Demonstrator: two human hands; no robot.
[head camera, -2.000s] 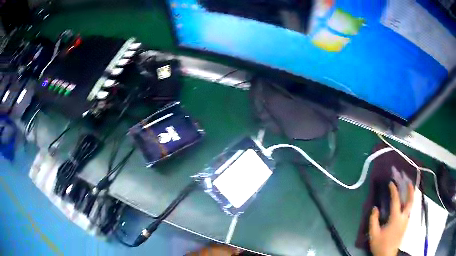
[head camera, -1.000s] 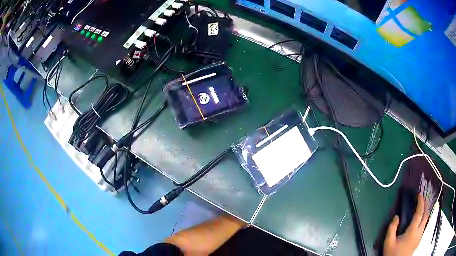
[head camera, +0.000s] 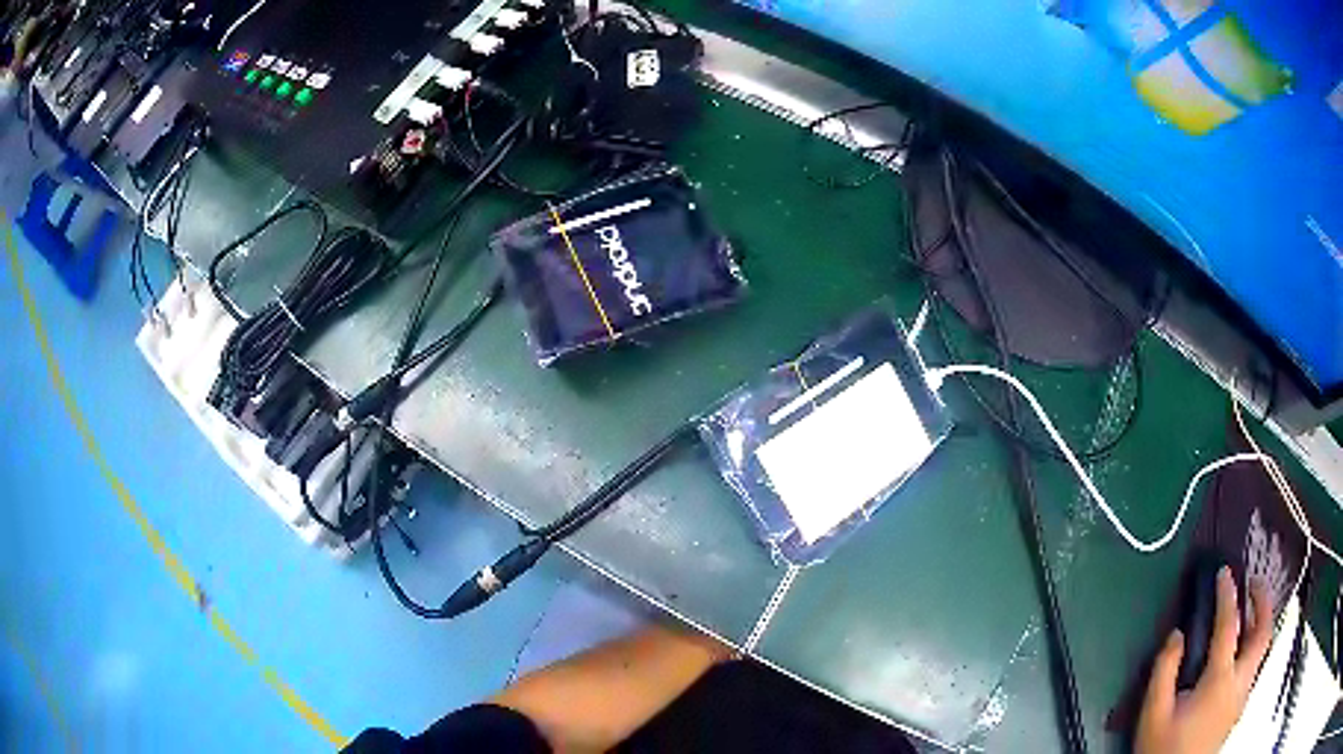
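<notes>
My right hand (head camera: 1211, 670) rests on the black mouse (head camera: 1200, 626) at the lower right, cut off by the bottom edge. My left hand is out of sight; only the left forearm shows at the bottom edge. An Android display unit (head camera: 847, 449) in a clear bag shows a white page, with a white USB cable (head camera: 1083, 479) at its right side. A second bagged display unit (head camera: 619, 268) to its left shows the "android" logo and has a thin yellow-orange line across it. A black cable with an in-line connector (head camera: 491, 580) runs past the bench edge.
A black control box (head camera: 332, 133) with green lights lies at the upper left. Coiled black cables (head camera: 295, 317) and a white power strip (head camera: 221, 405) are at the left bench edge. The monitor (head camera: 1252, 162) fills the upper right. White paper (head camera: 1274, 700) lies beside the mouse pad (head camera: 1230, 508).
The view has shifted, so the bench items sit higher and the forearm shows. The left unit's logo now reads as larger "android" text. Windows on the monitor are no longer seen. My right hand stays on the mouse.
</notes>
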